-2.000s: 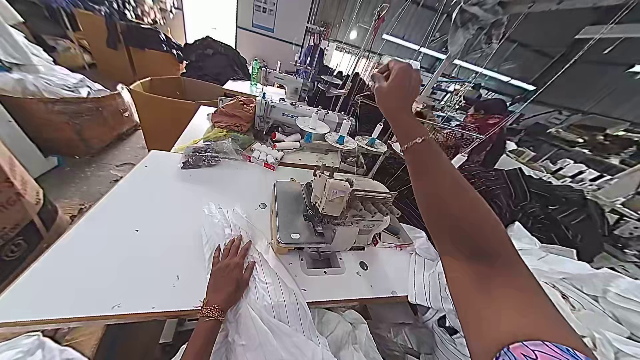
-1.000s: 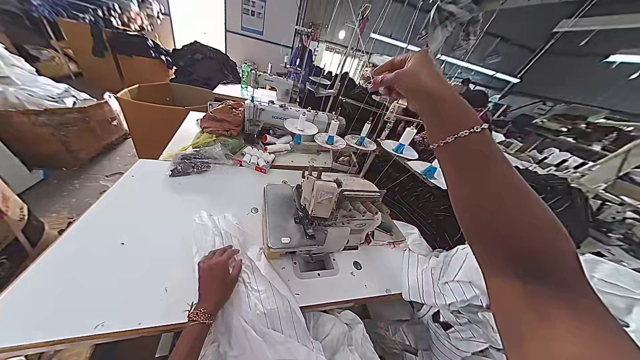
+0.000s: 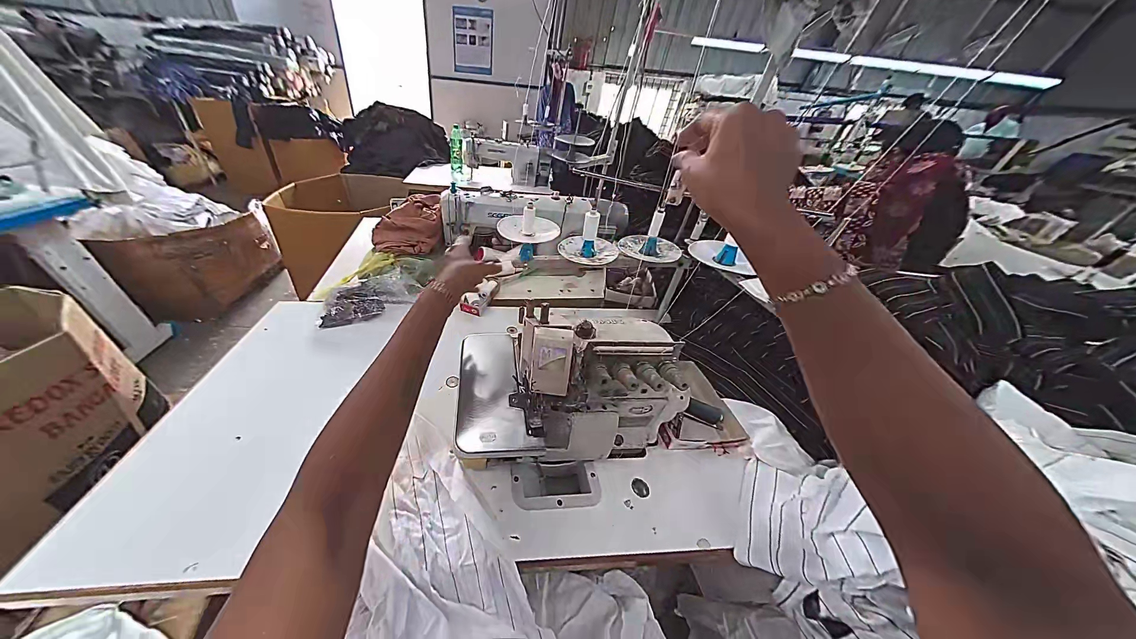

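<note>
My right hand [image 3: 741,164] is raised above the thread stand, its fingers curled near the hanging threads; whether a thread is between them is too small to tell. My left hand [image 3: 466,266] reaches to the thread cones [image 3: 506,259] at the table's far edge, beside a small box [image 3: 478,297]; its grip is unclear. An overlock sewing machine [image 3: 603,382] stands between my forearms. Behind it, white cones [image 3: 591,226] sit upright on round spool plates [image 3: 652,248]. White striped fabric [image 3: 444,532] lies over the near table edge, under my left forearm.
The white table [image 3: 266,426] holds a plastic bag of dark material [image 3: 364,297] and brown cloth [image 3: 408,226]. Another sewing machine [image 3: 550,213] stands behind. Cardboard boxes [image 3: 53,417] are at left. Dark striped fabric [image 3: 1003,328] is piled at right, with a person [image 3: 923,195] beyond.
My left hand has left the white fabric on the table and moved forward to the cones. My right hand remains raised near the threads.
</note>
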